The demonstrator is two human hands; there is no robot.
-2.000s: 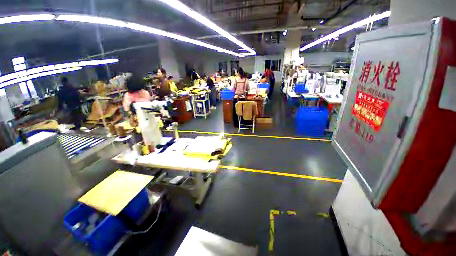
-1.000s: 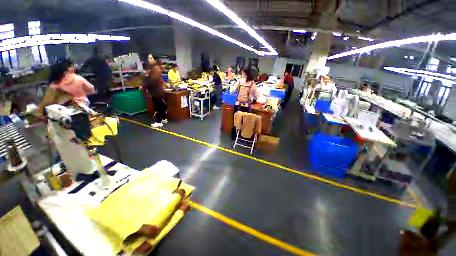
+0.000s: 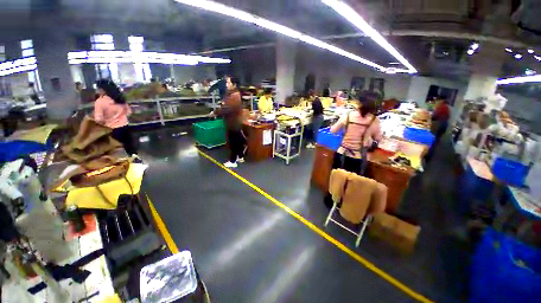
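Note:
Neither of my hands is in the picture. Nearest on the left is a white sewing table (image 3: 89,257) with dark strips lying on it. A white sewing machine (image 3: 35,207), partly blurred, stands at the left edge. Behind it is a crumpled pile of brown panels (image 3: 95,148), with yellow panels (image 3: 110,192) hanging at its lower side. A pale, shiny, square-topped object (image 3: 168,277) is at the bottom; what it is I cannot tell.
A folding chair with a brown cloth (image 3: 357,198) stands mid-floor beside a carton (image 3: 394,231). A person in pink (image 3: 359,135) stands at a brown desk (image 3: 323,165). A green bin (image 3: 210,133) is farther back. Blue bins (image 3: 504,266) are at right. Yellow lines cross the floor.
The view has moved forward and turned left. The chair and the person in pink are nearer. The yellow stack on the near table has left the view; the brown pile now shows clearly.

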